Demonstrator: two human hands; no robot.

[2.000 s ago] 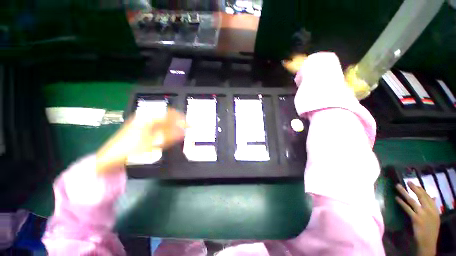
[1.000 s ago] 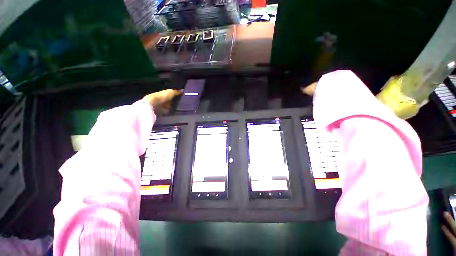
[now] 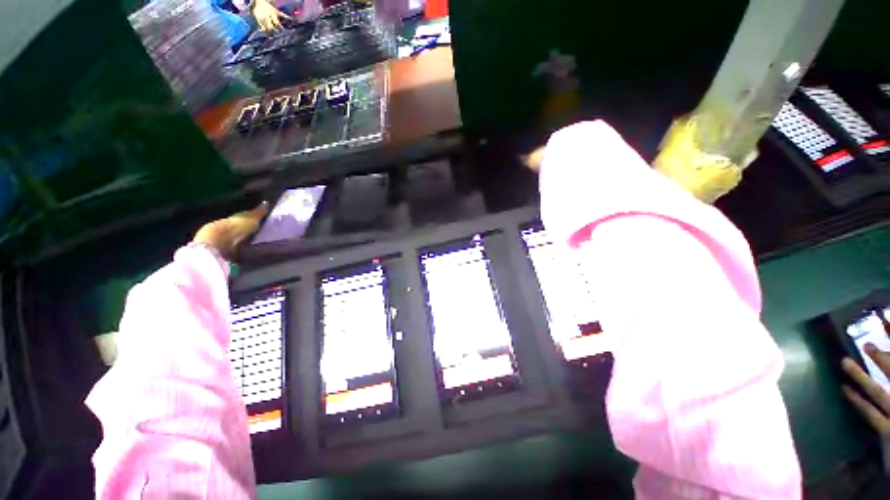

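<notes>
The near phone tray (image 3: 304,391) holds phones side by side with lit white list screens, such as one phone (image 3: 356,337) and another phone (image 3: 468,314). Behind it is a rear phone tray (image 3: 398,210) with a purplish-screen phone (image 3: 291,213) in its left recess and darker recesses beside it. My left hand (image 3: 230,230) is at the rear tray's left end, fingers closed on its edge beside that phone. My right hand (image 3: 533,158) shows only as fingertips near the rear tray's right end; the sleeve hides the rest and part of the near tray's right side.
A slanting post (image 3: 771,68) wrapped in yellowish tape (image 3: 699,161) stands at right. Beyond it lies another phone tray (image 3: 829,132). Another person's hand (image 3: 869,391) touches a phone at the right edge. Past the dark panels are a gridded tray (image 3: 337,122) and a distant hand (image 3: 266,14).
Both my hands have moved from over the near tray to the rear tray's ends. The near tray's right phone has gone from dark to a lit list. The view has shifted and tilted.
</notes>
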